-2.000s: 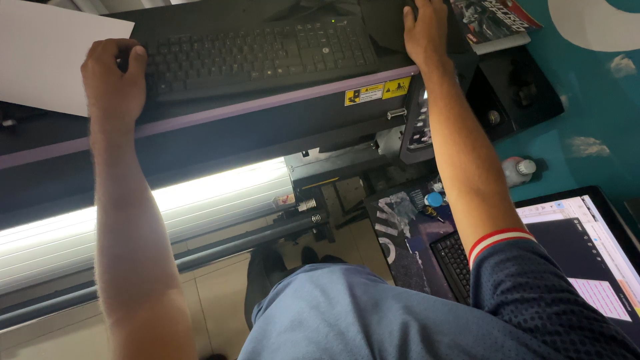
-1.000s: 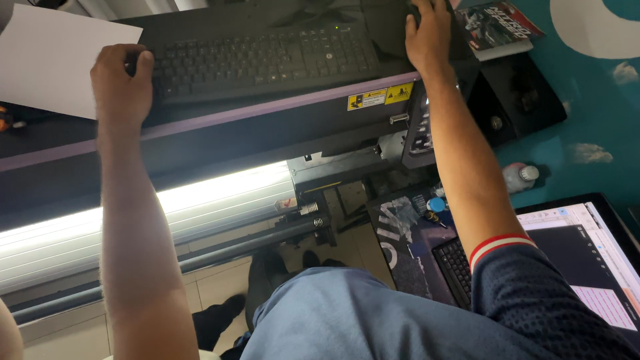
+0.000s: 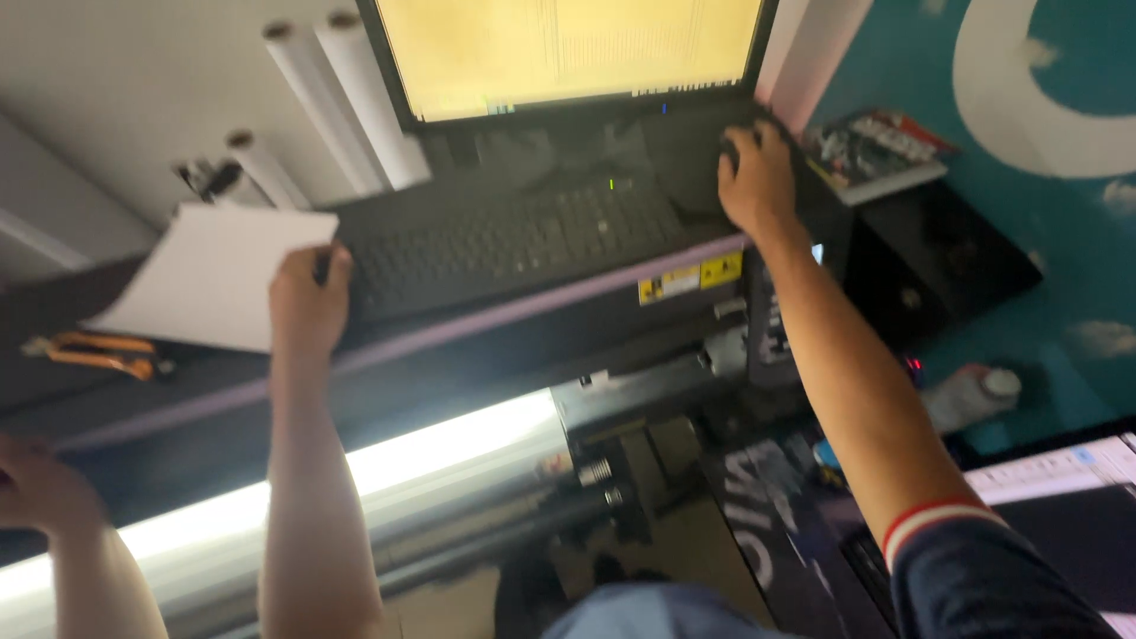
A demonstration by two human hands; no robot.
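My left hand [image 3: 311, 297] rests at the left end of a black keyboard [image 3: 524, 235], beside a white paper sheet [image 3: 222, 275]. Its fingers are curled around a dark spot; whether it holds something is unclear. At the keyboard's right, my right hand [image 3: 759, 182] lies over a dark computer mouse [image 3: 730, 153], mostly hidden under the fingers. Behind the keyboard stands a lit monitor [image 3: 577, 53]. All of these are on the black top of a large-format printer [image 3: 497, 342], with a brightly lit white roll surface below its front edge.
Another person's hand [image 3: 44, 493] reaches in at lower left. Orange-handled pliers [image 3: 106, 351] lie near the paper. White rolls [image 3: 337, 106] stand behind. At right are a magazine stack [image 3: 874, 155], a bottle [image 3: 972, 399] and a laptop [image 3: 1056, 479].
The view has tilted up, bringing in the monitor and rolls. Another person's hand and forearm have come in at the lower left. Both my hands stay at the keyboard's ends.
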